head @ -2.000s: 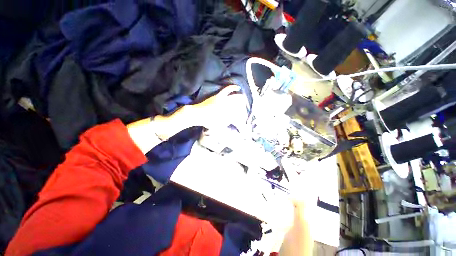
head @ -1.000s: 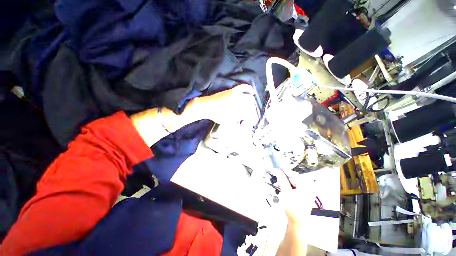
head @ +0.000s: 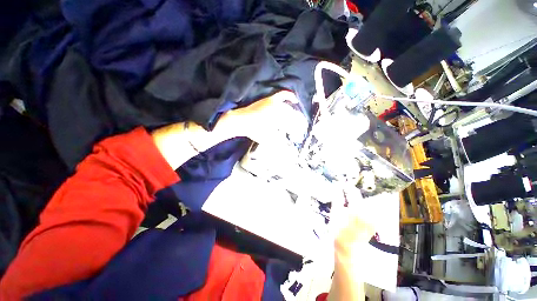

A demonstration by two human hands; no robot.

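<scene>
The sewing machine (head: 350,138) is brightly lit, its metal head and knobs partly lost in glare. My left hand (head: 268,120) reaches in from the left to the machine's left side; its fingers are washed out, so what they touch cannot be told. A navy garment piece (head: 209,173) hangs below my left wrist. My right hand (head: 353,229) is at the lower right on the white table (head: 253,203), beside a dark narrow strip (head: 385,247). Its fingers are also glared out, and its hold cannot be told.
A large navy and charcoal garment pile (head: 159,64) fills the left and back. A white hose (head: 321,79) curves above the machine. Black thread cones (head: 412,59) stand upper right. A wooden stool or crate (head: 427,200) is beyond the table. Dark scraps (head: 295,286) lie at the front edge.
My right hand has moved up and slightly right on the table, near the dark strip. My left hand stays beside the machine. Since the oldest frame, the view has shifted slightly.
</scene>
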